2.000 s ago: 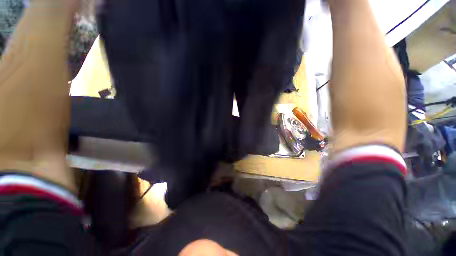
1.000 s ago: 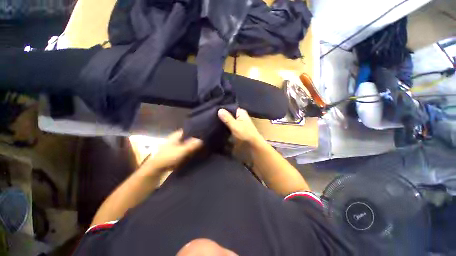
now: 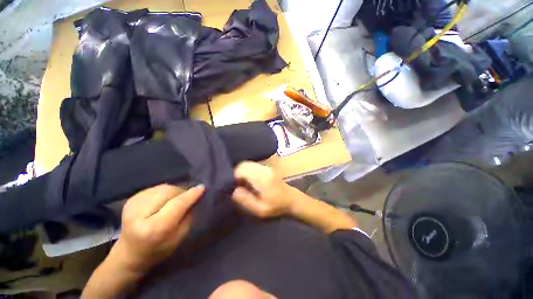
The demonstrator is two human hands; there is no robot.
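Note:
A dark garment (image 3: 201, 149) lies over the padded black board (image 3: 248, 140), and one narrow part of it hangs over the near edge toward my body. My left hand (image 3: 155, 219) grips this part from the left, with fingers and thumb closed on the cloth. My right hand (image 3: 260, 190) grips its right edge. The rest of the garment spreads across the far side of the board, with shiny greyish patches. The steam iron (image 3: 298, 114), silver with an orange-brown handle, stands on a metal plate (image 3: 289, 143) at the board's right end.
The tan table (image 3: 234, 105) lies under the board. A yellow-green hose (image 3: 426, 45) runs right from the iron past silvery sheeting (image 3: 362, 122) and a white rounded object (image 3: 394, 82). A floor fan (image 3: 429, 236) stands at lower right. Dark clothes (image 3: 435, 44) lie at upper right.
The view has turned and shifted. The garment, earlier held up high, now lies over the board. My left hand, blurred beside the cloth a second ago, now grips it. The iron remains on its plate.

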